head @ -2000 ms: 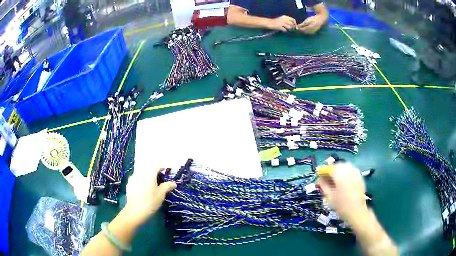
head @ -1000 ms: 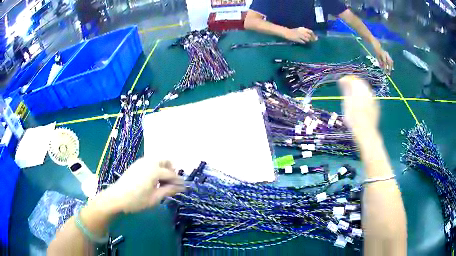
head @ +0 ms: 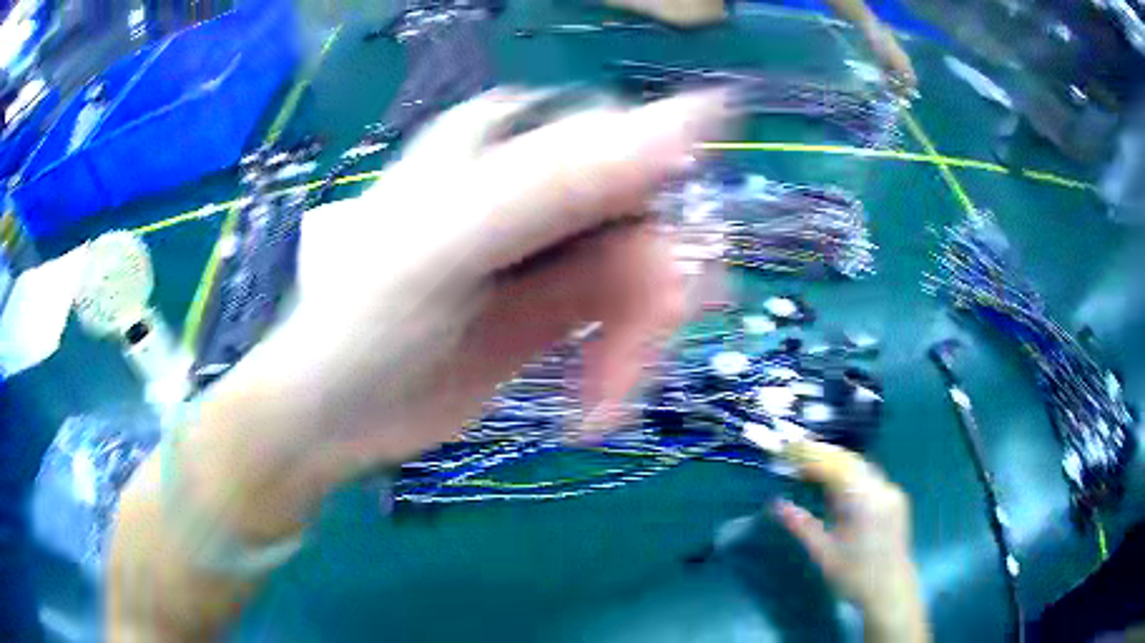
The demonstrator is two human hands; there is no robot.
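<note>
The pile of blue-yellow harnesses [head: 540, 459] lies in front of me, its white labels and dark connectors at the right end. My left hand [head: 502, 276], large and blurred, is raised over the pile and hides much of it; its fingers are apart and I see nothing in it. My right hand [head: 854, 515] is at the pile's lower right, its yellow-covered fingertip at the white labels and its thumb apart. A single dark harness with white labels [head: 986, 484] lies at the right.
Red-purple harness bundles [head: 804, 226] lie beyond the pile. Another blue bundle [head: 1042, 339] is at the right. A cream fan [head: 113, 283], a clear bag [head: 88, 471] and a blue bin [head: 163, 113] are at the left. Another person's hand [head: 892, 63] shows at the far side.
My left hand has risen and moved right across the pile. My right hand has come back from the far bundles to the pile's right end. The view has shifted and blurred.
</note>
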